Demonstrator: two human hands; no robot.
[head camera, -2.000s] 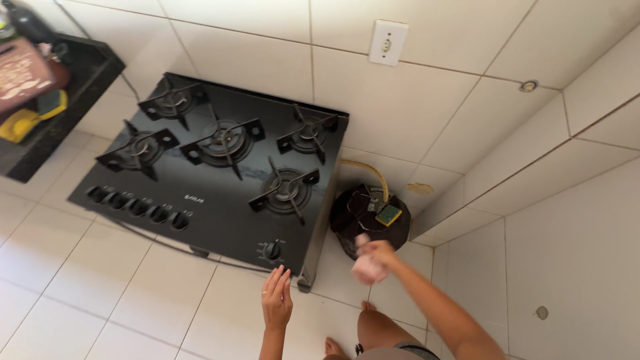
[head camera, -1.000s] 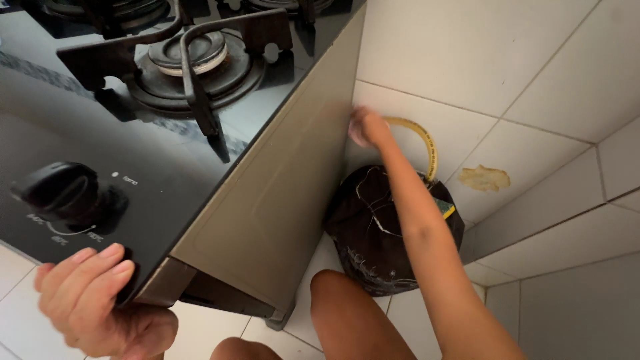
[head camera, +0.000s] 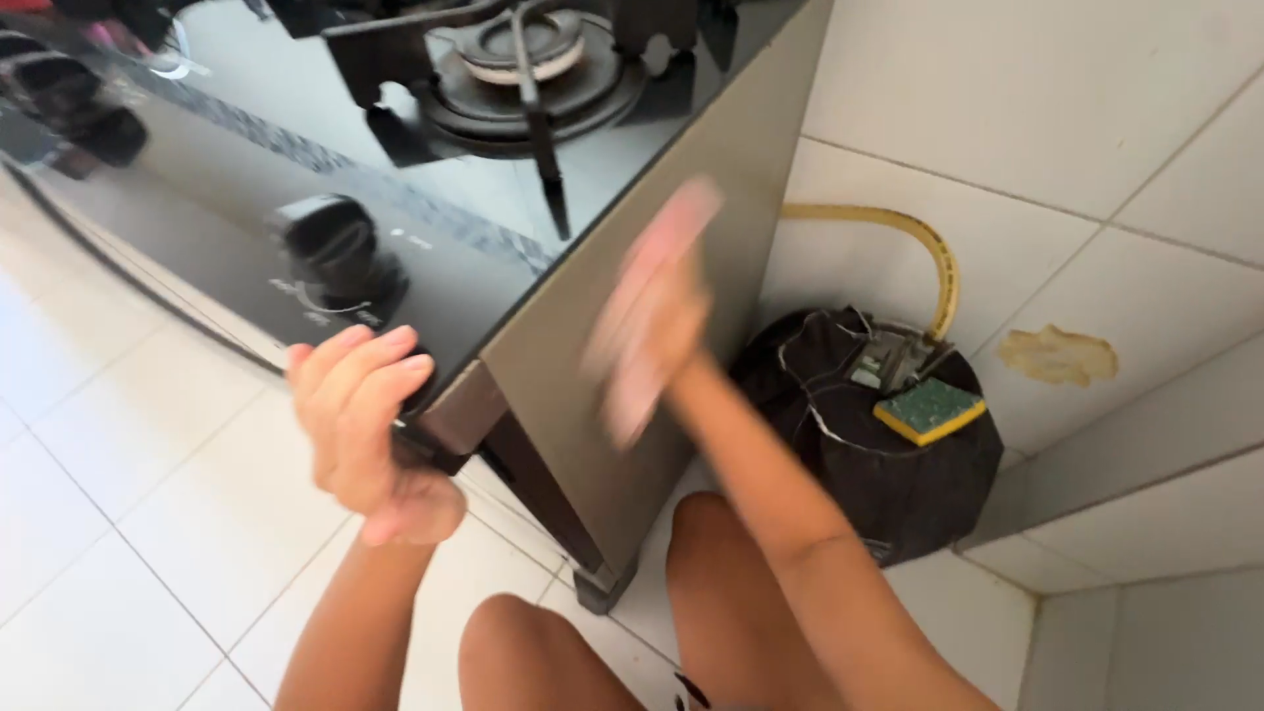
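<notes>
My left hand (head camera: 370, 434) grips the front right corner of the black glass-topped gas stove (head camera: 434, 267), fingers over the top edge and thumb below. Blurred by motion, my right hand (head camera: 671, 316) holds a pinkish cloth (head camera: 632, 326) against the stove's metal side panel (head camera: 632, 227). Close to my left hand is a black control knob (head camera: 336, 247), and a burner with a cast grate (head camera: 523, 59) sits further back on the top.
Right of the stove stands a gas cylinder in a dark fabric cover (head camera: 899, 494), with a green and yellow sponge (head camera: 930, 410) on it. A yellow hose (head camera: 913, 227) runs from its valve behind the stove. Tiled walls (head camera: 987, 89) close in behind and at right.
The view has come much closer to the stove's right side. My right hand has moved from near the wall behind the stove to the front part of the side panel. My left hand stays at the corner.
</notes>
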